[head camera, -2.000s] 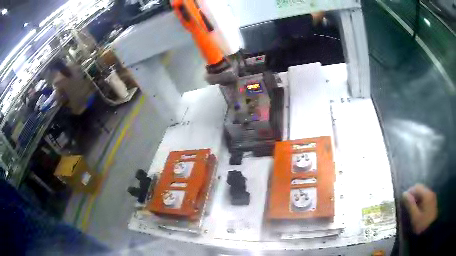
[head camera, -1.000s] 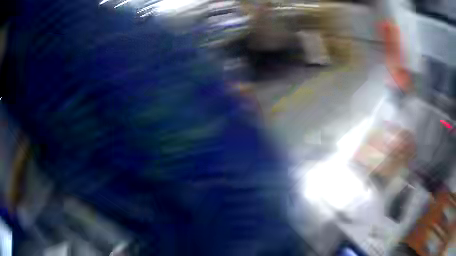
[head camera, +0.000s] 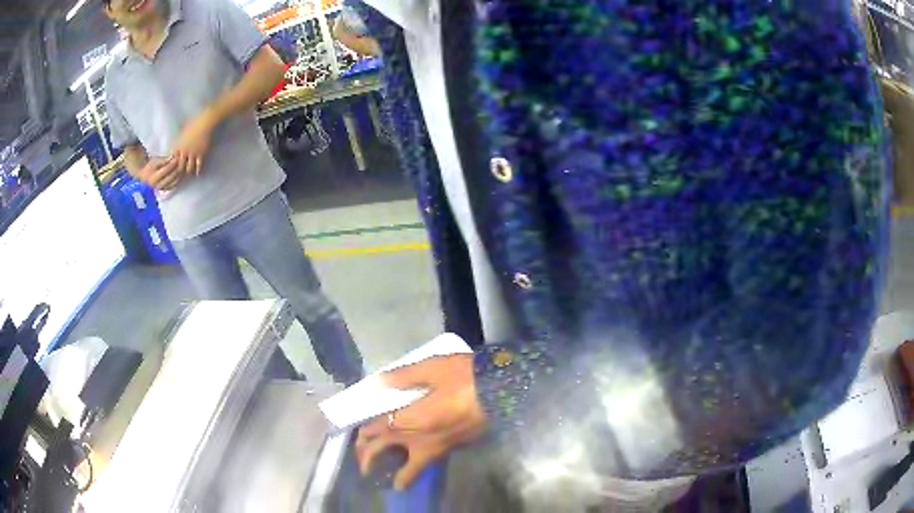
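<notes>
Neither of my hands is in view. Nearest in front is a person in a dark blue-green speckled jacket (head camera: 681, 200), which fills the centre and right of the view. That person's hand (head camera: 431, 416), with a ring, lies over a white flat item (head camera: 386, 396), perhaps paper. Its fingers curl around a small dark object (head camera: 391, 463), possibly a computer mouse, above a blue surface. What lies behind the jacket is hidden.
A thick stack of white sheets (head camera: 190, 401) stands at lower left, near a monitor (head camera: 60, 250) and dark cables. A person in a grey polo (head camera: 210, 140) stands beyond. White machine parts (head camera: 852, 441) and an orange-brown edge show at far right.
The view has swung left from the machine with two orange fixtures to the monitor stand and people. The hand seen at the right two seconds ago is out of the picture.
</notes>
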